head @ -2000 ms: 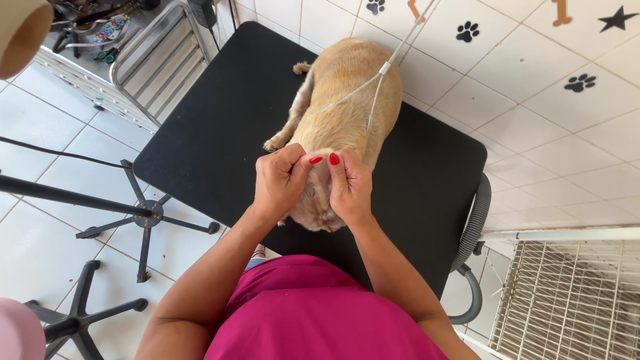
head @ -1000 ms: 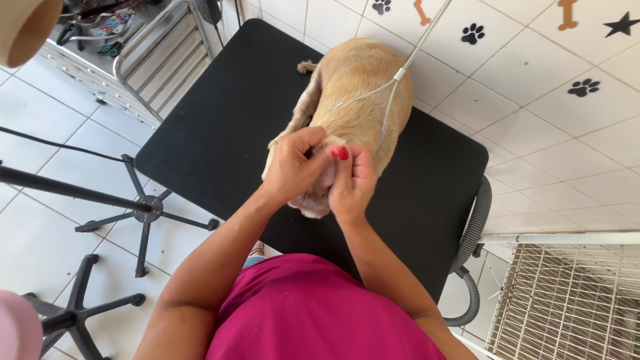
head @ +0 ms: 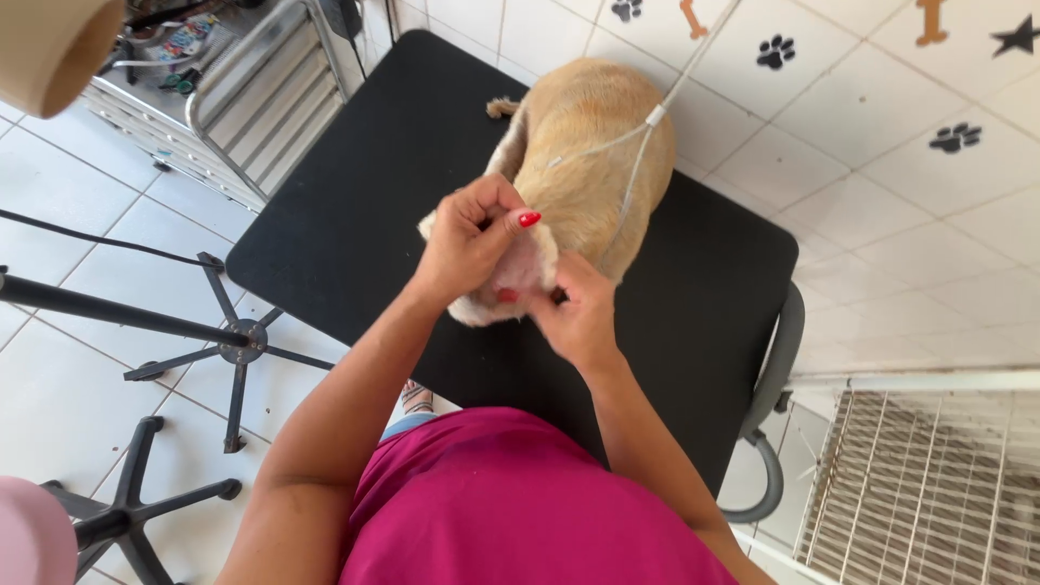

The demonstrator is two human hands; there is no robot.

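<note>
A tan short-haired dog (head: 593, 138) lies on a black grooming table (head: 349, 219), its head toward me. A white cord (head: 626, 195) with a small slider lies across its back and runs up to the right. My left hand (head: 473, 240) pinches the upper edge of the dog's ear flap (head: 522, 264), whose pink inner side faces up. At the ear's lower right is my right hand (head: 573, 309), blurred, with its fingers bent against the ear; whether they grip it cannot be told. The dog's face is mostly hidden by the ear and my hands.
A metal trolley (head: 268, 106) with scissors and other tools stands at the upper left. Wheeled black stand bases (head: 244, 341) are on the tiled floor at left. A grey hose (head: 780, 366) hangs at the table's right edge, near a wire cage (head: 926, 487). A tiled wall borders the table.
My hands, close together before, have moved apart. The ear's pink inner side now shows broadly between them, and my right hand sits lower than my left.
</note>
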